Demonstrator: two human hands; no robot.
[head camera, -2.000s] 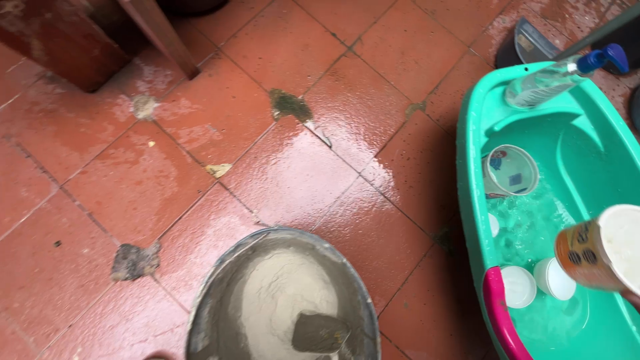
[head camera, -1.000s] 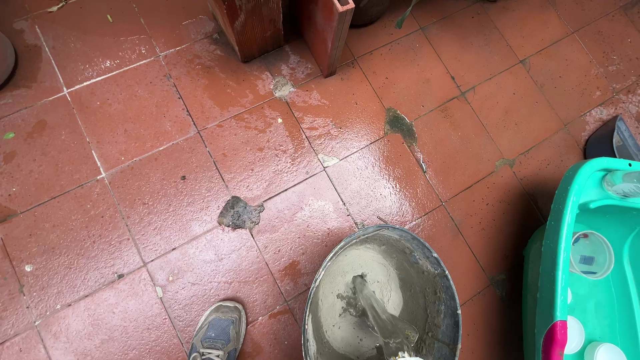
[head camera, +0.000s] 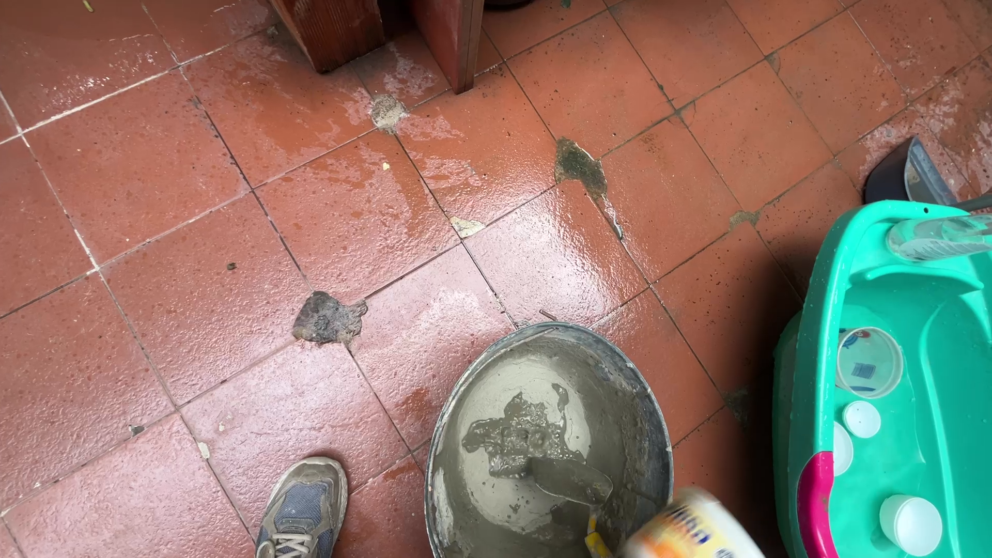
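Note:
A round bucket (head camera: 552, 434) with grey wet cement-like mix stands on the tiled floor at the bottom centre. A trowel (head camera: 572, 479) with a yellow part near its handle rests in the mix, its blade smeared grey. At the bottom edge, over the bucket's right rim, a printed cup or tub (head camera: 694, 527) shows, slightly blurred. Neither my left hand nor my right hand can be seen, so what holds the tub is hidden.
To the right stands a green plastic baby bathtub (head camera: 837, 256) with a pink grip, clear container (head camera: 869, 363), white cups (head camera: 911, 523) and clear bottle (head camera: 938, 236). A dustpan (head camera: 907, 174) lies behind it. My shoe (head camera: 304, 508) is left of the bucket. Wooden legs (head camera: 333, 31) stand at the top.
The printed tub has moved from over the green bathtub to the bucket's right rim. One second ago liquid was pouring into the bucket; now the mix is disturbed and wet in the middle.

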